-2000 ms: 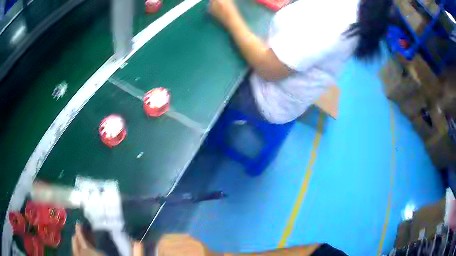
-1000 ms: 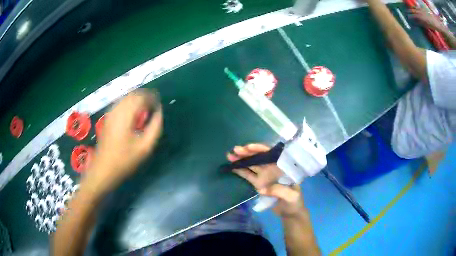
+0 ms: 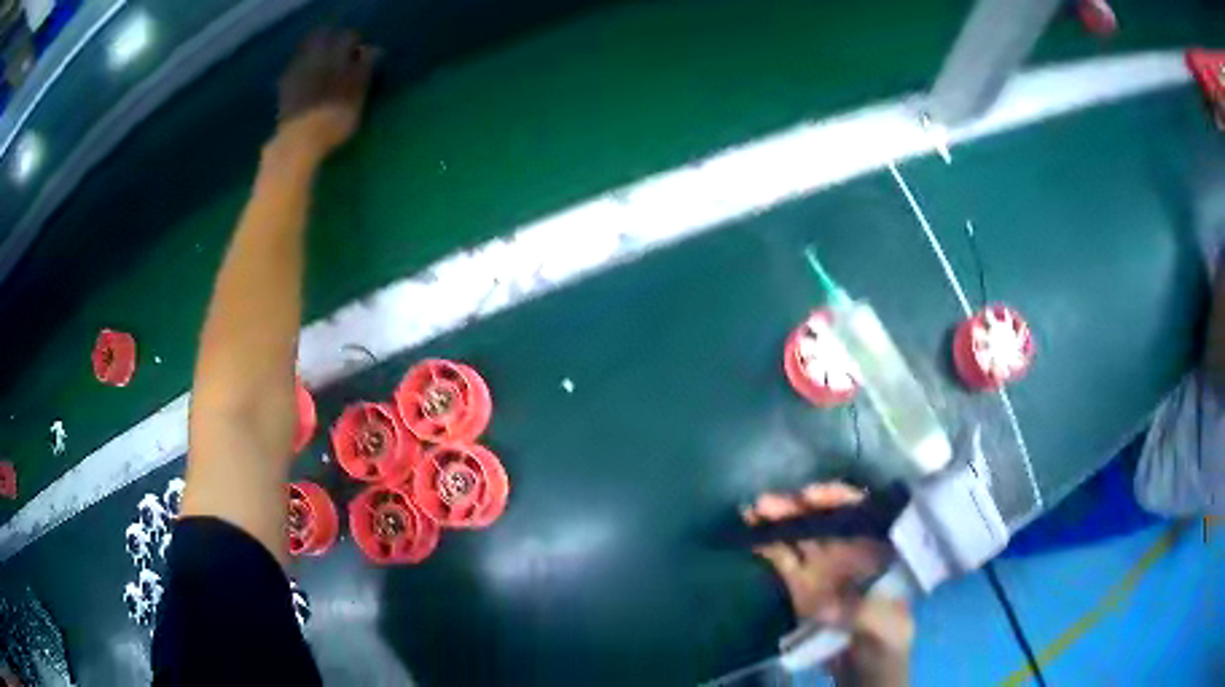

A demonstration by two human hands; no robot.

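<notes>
My left hand (image 3: pixel 323 91) is over the green belt at the top left, beyond the white rail. It is dark and blurred, and I cannot tell whether it holds anything. My right hand (image 3: pixel 833 577) is closed around the black handle of the dispensing gun (image 3: pixel 948 526). The gun's clear syringe barrel (image 3: pixel 889 383) points up and left, its green needle tip free above the bench. Several empty red fan housings (image 3: pixel 460 485) stand grouped beside my left forearm. Two housings with white impellers fitted (image 3: pixel 994 348) are at the right; the barrel partly covers one of them (image 3: pixel 820 357).
Loose white impellers (image 3: pixel 145 544) lie at the left, partly hidden by my sleeve. A red housing (image 3: pixel 114 357) is on the belt beyond the rail (image 3: pixel 645 215). A grey post (image 3: pixel 987 61) stands at the rail. Part of another person (image 3: pixel 1189 450) is at the right edge.
My left hand has moved from above the bench out across the rail over the belt. More empty red housings now show in a group. My right hand still holds the gun, now lower right in view.
</notes>
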